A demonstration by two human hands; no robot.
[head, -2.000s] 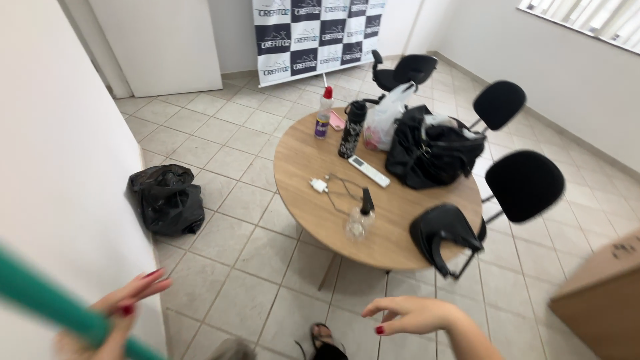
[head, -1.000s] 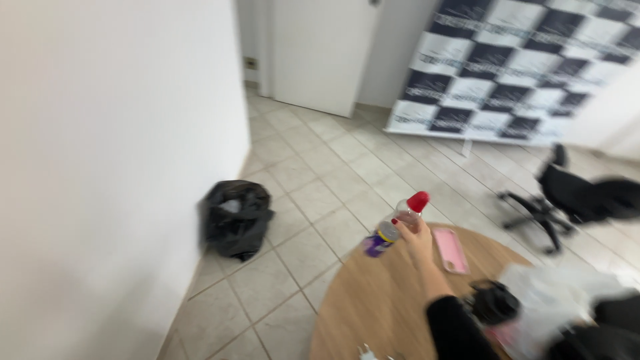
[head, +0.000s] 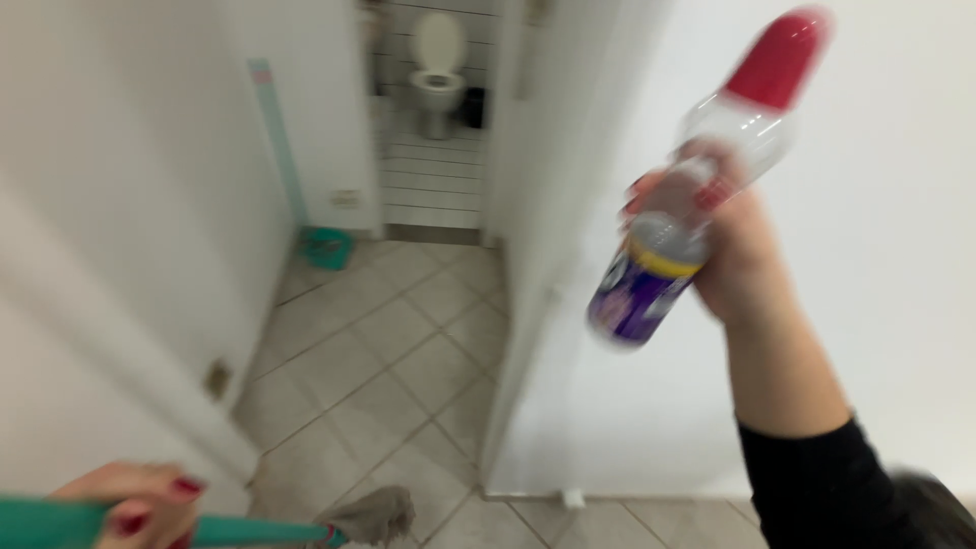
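Note:
My right hand [head: 724, 221] is wrapped around the narrow middle of a clear plastic bottle [head: 648, 282] with a red cap and a purple label, held tilted in the air at the upper right. At the lower left, my left hand [head: 145, 503] grips the green handle of a mop [head: 259, 531]. Its grey mop head [head: 377, 515] is close to the tiled floor; whether it touches cannot be told. Both hands are somewhat blurred.
Ahead, a narrow tiled passage [head: 396, 358] runs between white walls to a doorway with a toilet [head: 438, 84] and a dark bin [head: 474, 107]. A long-handled green dustpan [head: 326, 248] stands by the left wall. A door stop [head: 573, 499] sits at the lower right.
My right hand was empty at first, then reached the red-capped bottle at the round table; now it holds it up, away from the table. The view has turned to the passage.

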